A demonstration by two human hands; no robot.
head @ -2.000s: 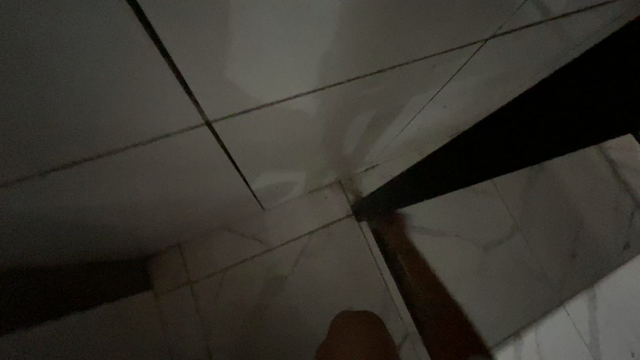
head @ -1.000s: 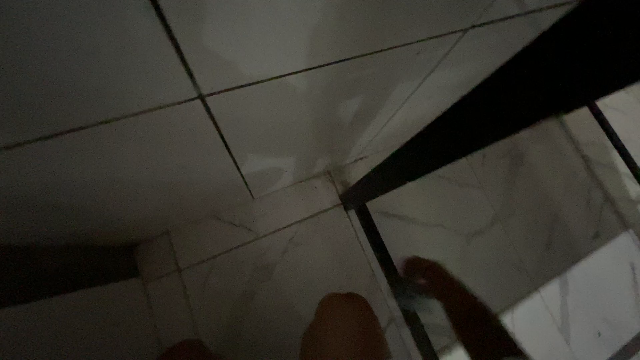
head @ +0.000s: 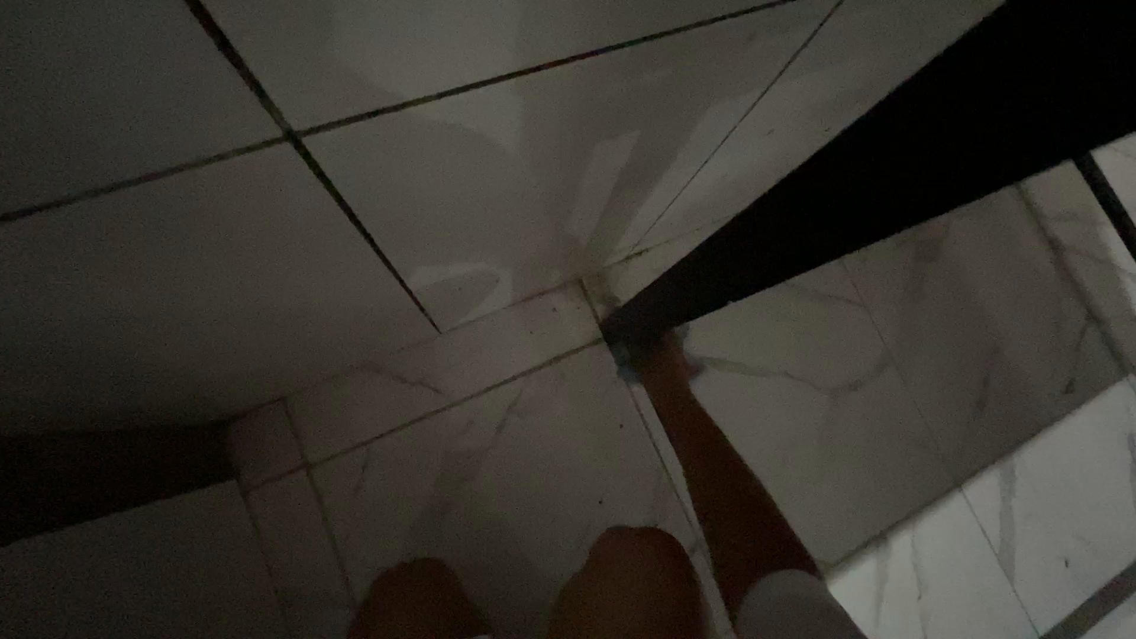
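Note:
My right hand (head: pixel 661 351) is at the foot of a dark post (head: pixel 825 186), low down where floor and wall meet. A bluish cloth (head: pixel 628 362) shows at its fingers, pressed between the hand and the base of the post. The forearm reaches up from the lower right, with a white sleeve at its lower end. Dim light and the post hide how the fingers lie. My left hand is not in the picture.
Two bare knees (head: pixel 628 577) show at the bottom edge. A white tiled wall (head: pixel 382 195) with dark joints rises ahead, above marble-look floor tiles (head: pixel 479 479). Another dark upright (head: pixel 106 470) stands at the left. Brighter tiles (head: pixel 1047 506) lie at the lower right.
A second ago my right hand was lower, along a dark strip on the floor; now it is up at the foot of the post, where it also was two seconds ago.

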